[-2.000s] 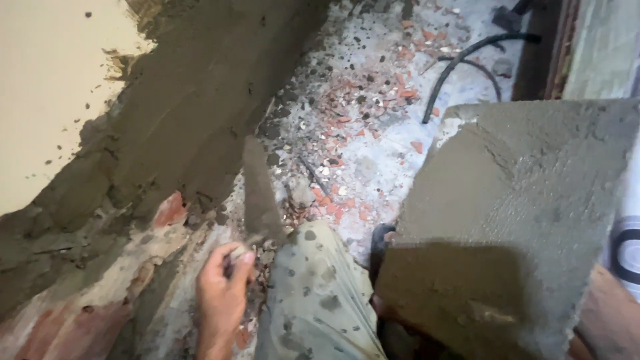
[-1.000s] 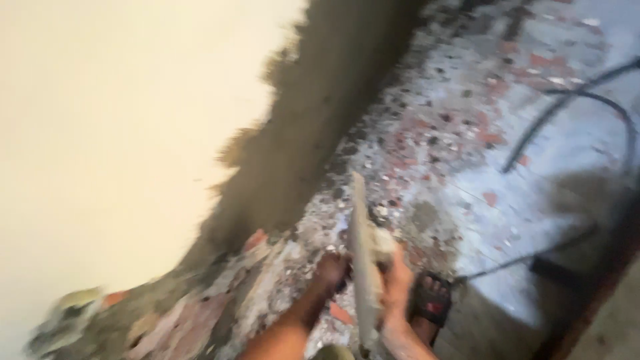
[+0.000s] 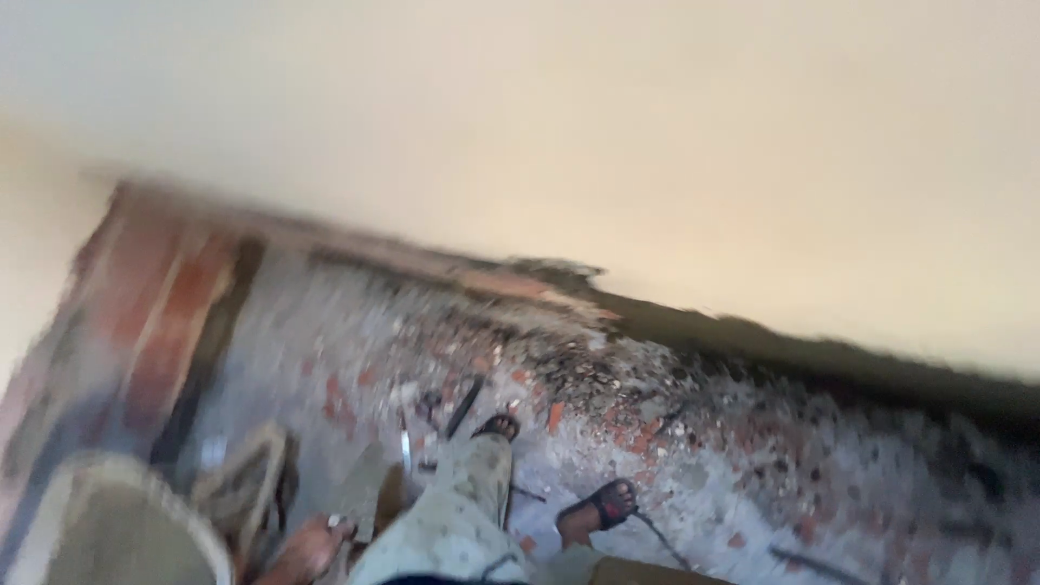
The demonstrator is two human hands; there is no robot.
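Note:
The view is blurred. My left hand (image 3: 313, 548) is low, left of my trouser leg, with its fingers curled around what looks like a trowel. A greyish blade shape (image 3: 361, 487) shows just beyond the fingers. At the bottom edge, right of my legs, a strip of a brown-grey board (image 3: 650, 573) shows; most of it is out of view. My right hand is not in view. Grey wet mortar (image 3: 715, 325) forms a band along the foot of the cream wall (image 3: 731, 162).
Rubble and brick chips (image 3: 569, 374) litter the floor around my sandalled feet (image 3: 601, 505). A pale rounded container (image 3: 122, 520) stands at lower left, beside a pale-rimmed object (image 3: 248, 487). Exposed brick (image 3: 171, 325) is at left. A dark rod or hose (image 3: 816, 565) lies at lower right.
The view has swung strongly, bringing the containers and exposed brick at left into sight. My right hand, seen at the board one second ago, has left the view.

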